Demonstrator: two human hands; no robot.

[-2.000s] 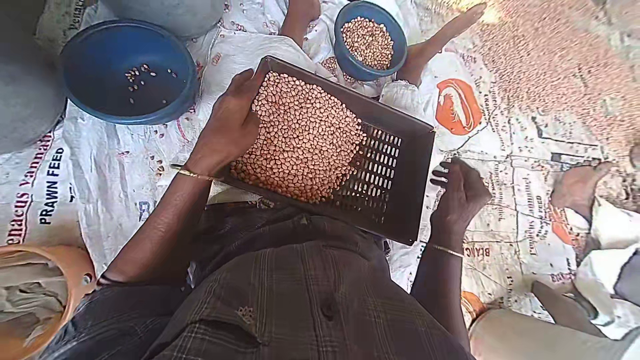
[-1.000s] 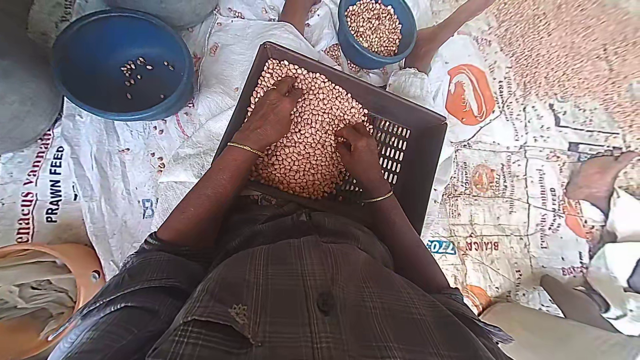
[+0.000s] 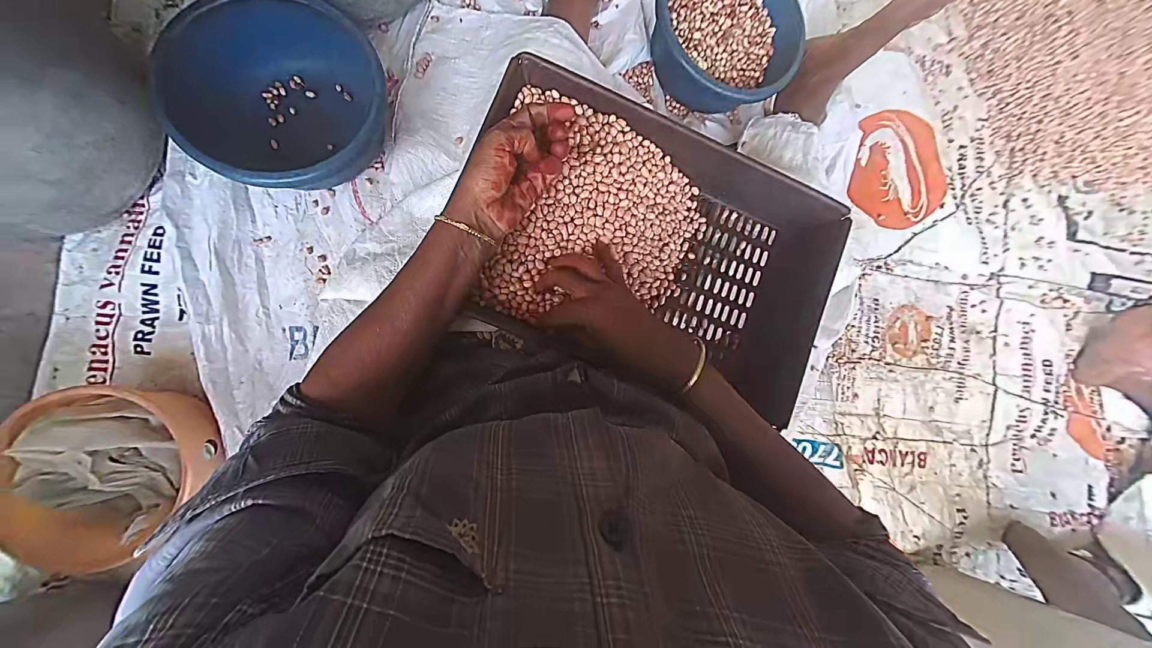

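Note:
A dark plastic crate with a slotted bottom [image 3: 810,297] lies tilted against my lap. Shelled peanuts [image 3: 630,189] are heaped over its left and middle part, and the slots show at the right. My left hand [image 3: 522,162] is over the heap's left edge, palm turned up and fingers curled; whether nuts lie in it cannot be told. Low on the heap rests my right hand [image 3: 594,297], fingers bent into the peanuts, with some nuts showing by the fingertips.
A blue basin [image 3: 270,90] with a few scattered nuts is at the upper left. A smaller blue tub [image 3: 693,90] of peanuts stands beyond the crate, near another person's foot [image 3: 810,76]. Printed sacks [image 3: 936,360] cover the ground. An orange container [image 3: 193,441] holding cloth-like material is at the lower left.
Two seconds ago my left hand was on the crate's left side and my right hand was off its right side. Both came onto the peanuts; since then the left has turned palm up.

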